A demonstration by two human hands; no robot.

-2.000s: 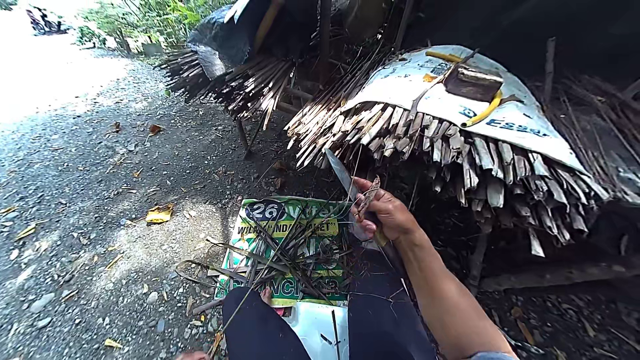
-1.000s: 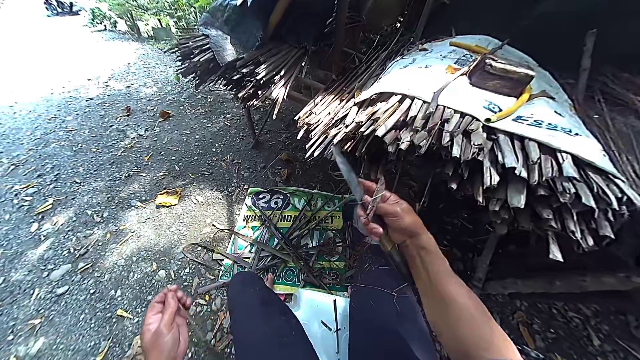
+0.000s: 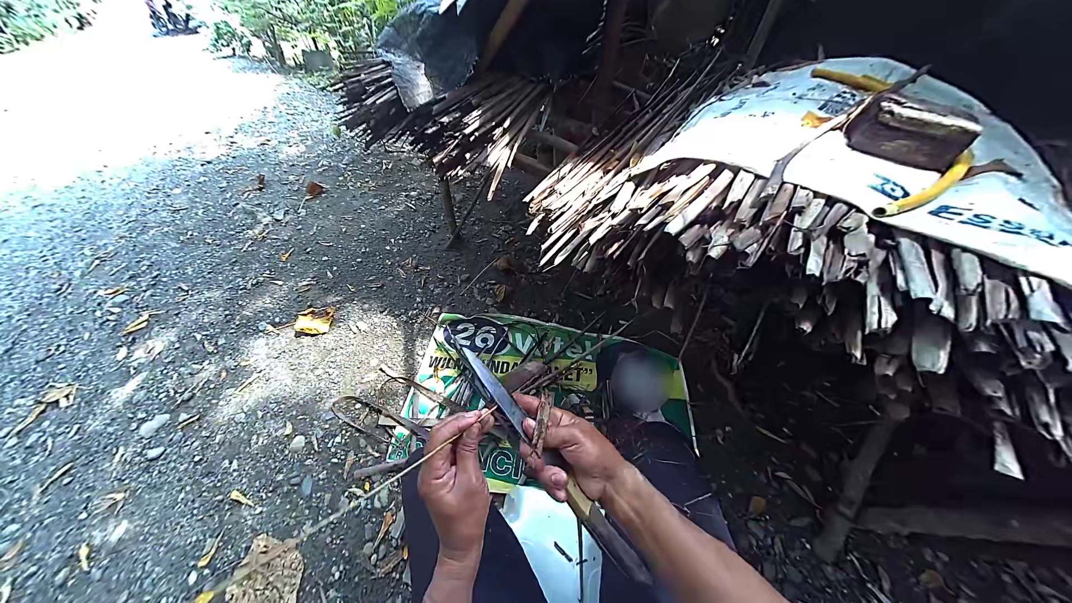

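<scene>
My left hand (image 3: 455, 465) pinches a long thin stem (image 3: 377, 488), which trails down to the lower left. My right hand (image 3: 578, 452) is closed on a knife (image 3: 490, 381), its blade pointing up and left and its wooden handle running out below the palm. A strip of dry brown plant matter (image 3: 543, 421) is also held in the right hand's fingers. The blade lies against the stem's upper end, close to the left fingertips. Beneath both hands, a green and yellow printed tarpaulin sheet (image 3: 674, 402) bears writing and loose dark stems (image 3: 519, 377).
Stacked dry strips (image 3: 804, 218) stand on a raised wooden frame at the right under a white sack (image 3: 754, 126) with a dark block (image 3: 909, 138) on it. Another stack (image 3: 469, 117) is behind. Gravel ground (image 3: 209, 368) with fallen leaves lies at the left.
My left hand has come up from the lower left to the knife and now holds a long thin stem. The knife in my right hand has moved down over the sheet.
</scene>
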